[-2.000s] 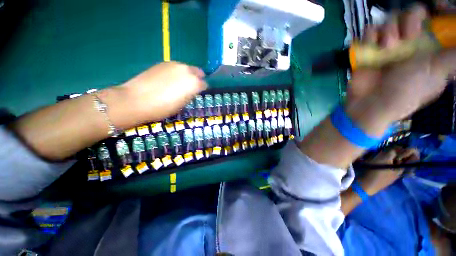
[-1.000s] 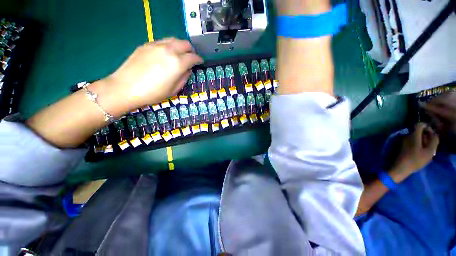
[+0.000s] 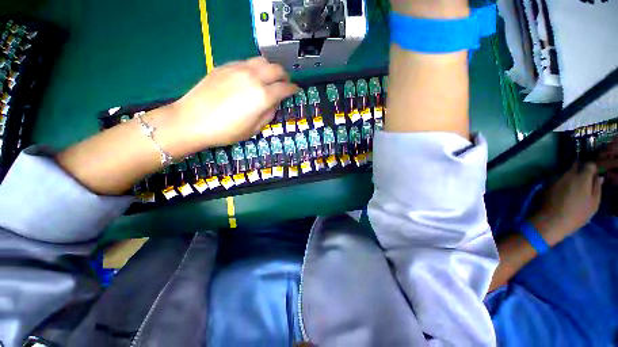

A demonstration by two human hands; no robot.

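A black tray (image 3: 271, 181) with two rows of small modules lies across the green mat. Each module has a green board on top and an orange-and-white end. My left hand (image 3: 240, 101) rests over the upper row, thumb and fingertips together at a board near the middle; whether they pinch it is hidden. My right arm, with a blue band, reaches up past the tray's right part. My right hand is cut off by the top edge, with only the wrist showing, so what it holds is out of the picture.
A white screw feeder (image 3: 308, 47) with a metal mechanism stands beyond the tray. Another loaded tray (image 3: 27, 88) is at far left. White sheets (image 3: 583, 54) and a dark cable (image 3: 555, 125) are at right. A coworker's hand (image 3: 576, 196) and blue sleeve are at lower right.
My right hand has gone from the right, where it held an orange screwdriver, up out of the picture. My left hand has shifted right along the upper row. The view has shifted too.
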